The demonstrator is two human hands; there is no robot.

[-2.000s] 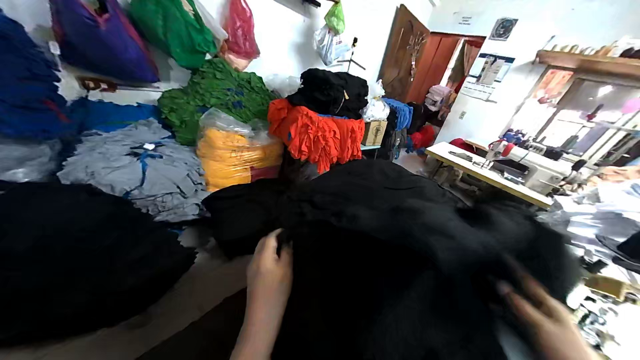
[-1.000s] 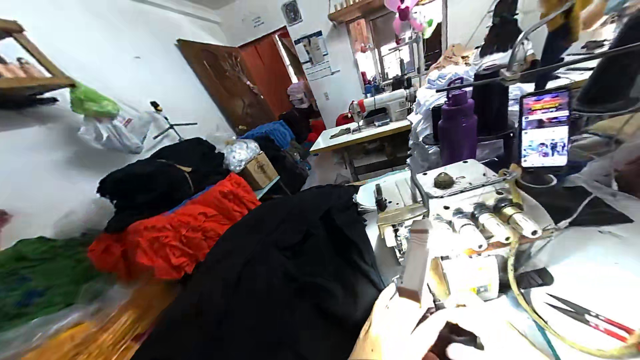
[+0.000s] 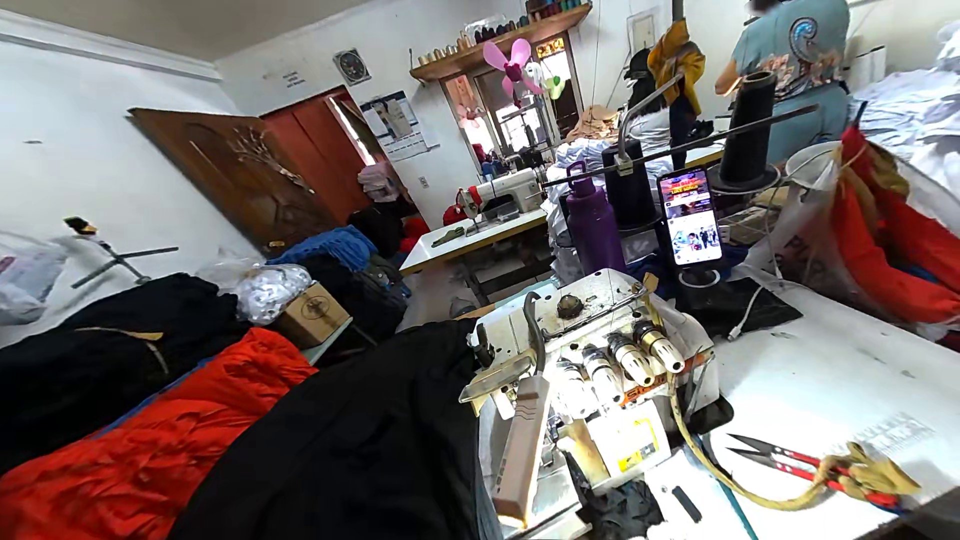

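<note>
Neither of my hands shows in the head view now, so what they hold or touch is hidden. A large black cloth point(image 3: 352, 442) lies against the left side of a Singer overlock sewing machine point(image 3: 592, 300). A beige lamp bar point(image 3: 523, 450) stands at the front of the machine. Red-handled thread snips point(image 3: 795, 459) lie on the white table point(image 3: 847, 375) at the right, with a yellowish cloth strip point(image 3: 705, 450) at their handles. A black fabric scrap point(image 3: 622, 510) sits below the machine.
Red cloth point(image 3: 202, 420) and black cloth point(image 3: 112, 360) are piled left. Behind the machine stand a purple bottle point(image 3: 594, 225), a smartphone point(image 3: 690, 217) and black thread cones point(image 3: 752, 127). Another sewing machine point(image 3: 510, 193) is farther back. A person point(image 3: 799, 67) stands at upper right.
The view has swung right, from the cloth piles to the overlock machine. Both hands were on black cloth two seconds ago; one was at the machine's front a second ago. Neither is in view now.
</note>
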